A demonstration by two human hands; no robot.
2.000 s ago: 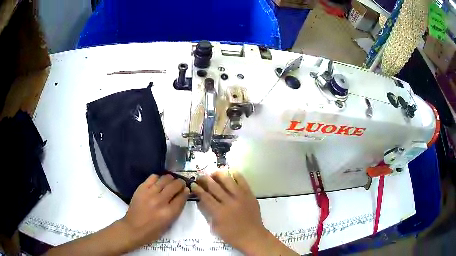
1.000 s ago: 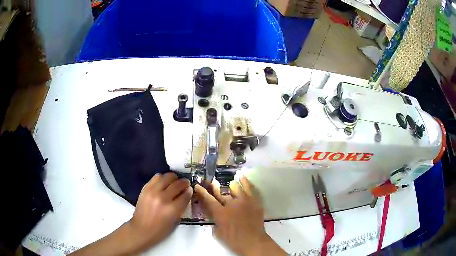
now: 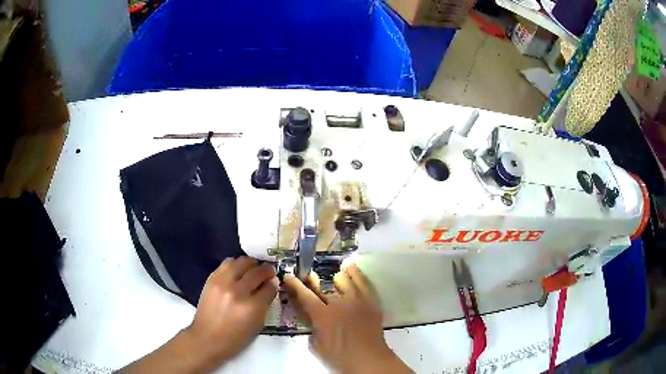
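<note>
A black fabric panel with a small white mark (image 3: pixel 182 212) lies on the table left of the machine head, with a grey strip along its left edge. My left hand (image 3: pixel 235 298) grips the panel's lower right edge with thumb and fingers. My right hand (image 3: pixel 339 314) is beside it, its fingertips at the presser foot (image 3: pixel 327 271) under the left end of the white sewing machine (image 3: pixel 467 197). The fabric between the fingertips is mostly hidden, so I cannot tell whether the right fingers pinch it or only press it.
Snips (image 3: pixel 465 281) with a red ribbon lie against the machine. Another red ribbon (image 3: pixel 559 321) hangs near the handwheel. A thin brownish rod (image 3: pixel 197 136) lies behind the panel. A black fabric heap (image 3: pixel 33 270) is at far left. A blue bin (image 3: pixel 263 47) stands behind the table (image 3: pixel 95 219).
The view has tilted, so the machine appears lower than at first. Both hands have moved in closer to the presser foot. The panel has shifted slightly left and its upper part looks more wrinkled.
</note>
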